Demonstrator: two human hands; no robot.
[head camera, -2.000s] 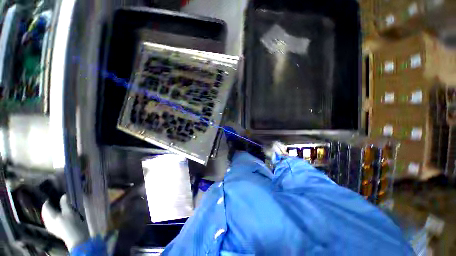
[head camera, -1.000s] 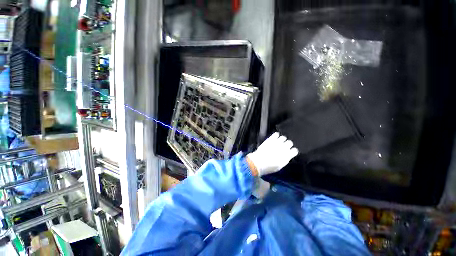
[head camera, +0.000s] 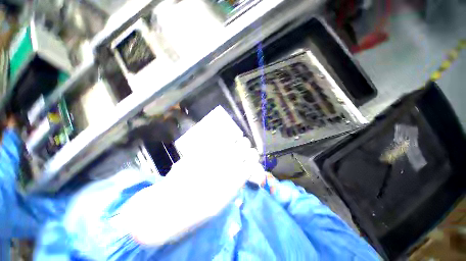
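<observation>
A solder pallet (head camera: 291, 102), a flat metal-edged frame with many dark cut-outs, lies tilted across a black tote (head camera: 365, 84). A second black tote (head camera: 352, 173) at the right holds crumpled clear plastic (head camera: 409, 148) and a thin dark strip. My right hand (head camera: 254, 165) appears as a blurred white glove at the end of a blue sleeve, just below the pallet's near corner. It merges with an overexposed white area, so its fingers and any grip cannot be told. My left hand cannot be made out; glare covers the lower middle.
A pale metal rail (head camera: 153, 86) runs diagonally across the upper left. A bright white sheet-like surface (head camera: 209, 132) lies left of the pallet. Another blue sleeve (head camera: 10, 168) shows at the far left edge. A thin blue cord (head camera: 263, 92) crosses the pallet. Red material lies on the floor behind.
The view has turned strongly and blurred. The white-gloved hand seen at the edge of the larger tote a second ago no longer shows there. Glare now fills the lower middle.
</observation>
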